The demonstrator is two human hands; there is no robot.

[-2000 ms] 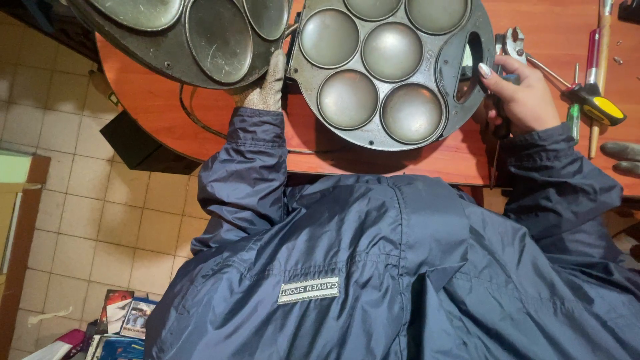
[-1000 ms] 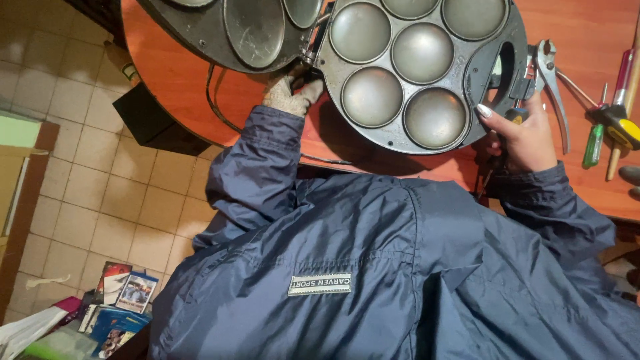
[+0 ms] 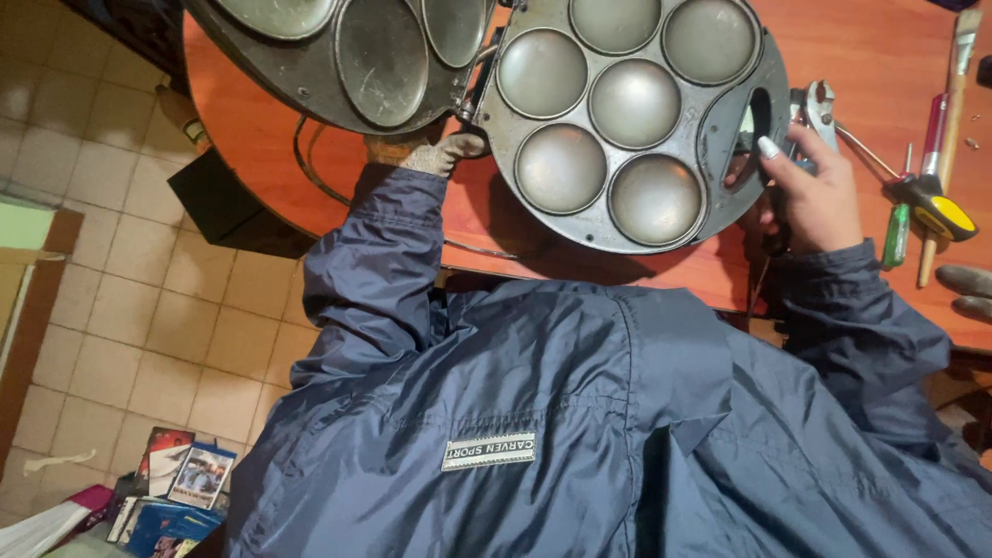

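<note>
A hinged metal cooking appliance with round moulds [image 3: 635, 103] lies spread open over the orange table, tilted above its surface. Its other half [image 3: 382, 62] is at the upper left, joined by a hinge. My left hand [image 3: 446, 153], in a light work glove, grips the edge by the hinge, its fingers partly hidden beneath. Bare, my right hand [image 3: 818, 186] holds the rim at the handle opening on the right, thumb on top and fingers below. Just beyond it lie slip-joint pliers [image 3: 820, 112].
Right on the orange table [image 3: 868, 46] are a paintbrush [image 3: 963, 54], a green-handled screwdriver [image 3: 896, 236] and a yellow-and-black-handled screwdriver [image 3: 942, 213]. A dark cable [image 3: 306, 167] loops at left. A black box [image 3: 232, 205] stands below the table's left edge, over the tiled floor.
Both hands keep hold of the appliance throughout. My right hand's fingers have shifted slightly at the handle. The view has moved a little.
</note>
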